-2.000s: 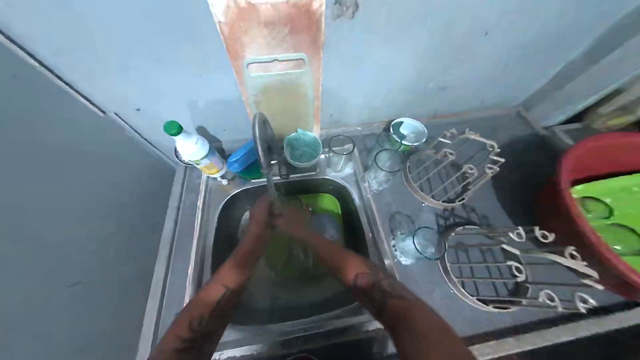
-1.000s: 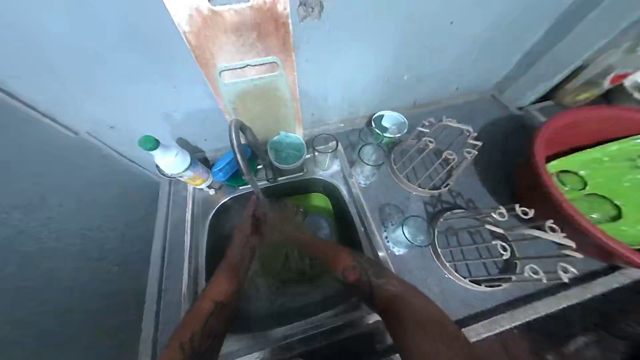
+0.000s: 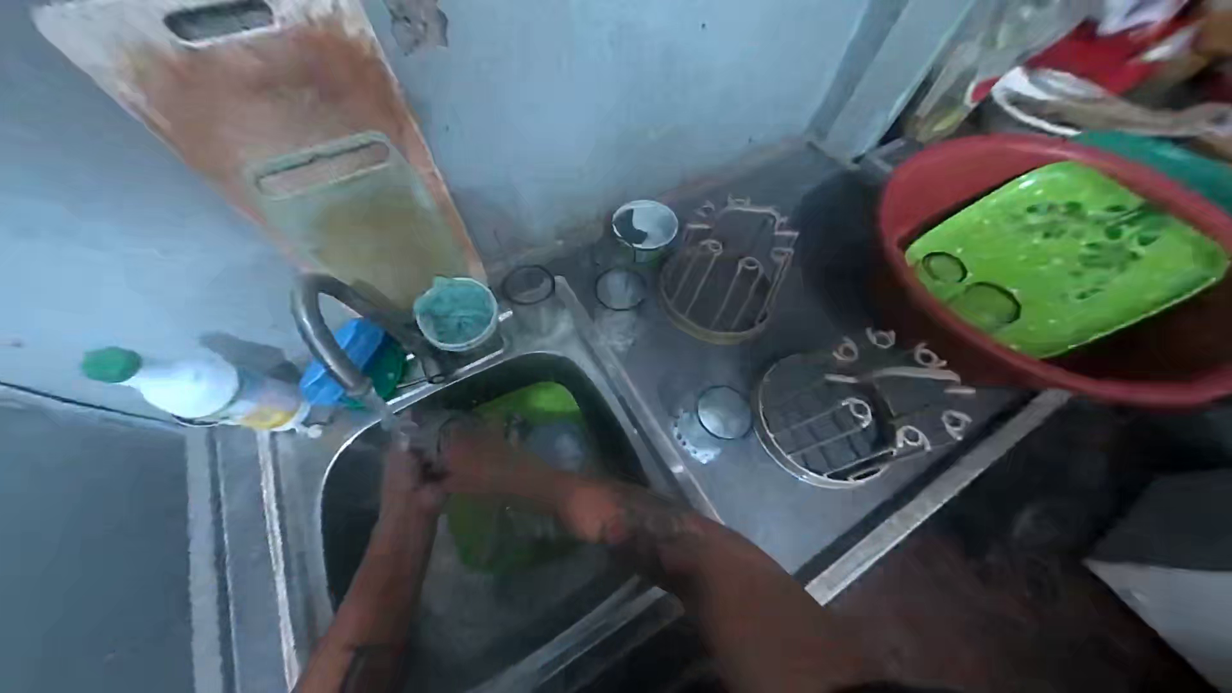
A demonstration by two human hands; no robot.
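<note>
Under the running metal faucet, my left hand and my right hand are close together over the sink. What looks like the rim of a clear glass shows between them, but blur hides which fingers hold it. Below them in the basin lies a green plastic item with clear dishes on it, partly covered by my right forearm. Blurred fingers leave the grip of either hand unclear.
Clear glasses and two wire racks stand on the right counter. Beyond is a red basin with a green tray. A teal cloth in a cup, a white bottle and cutting boards line the back.
The view has shifted toward the right, bringing more of the red basin into sight. Both hands stay together under the faucet.
</note>
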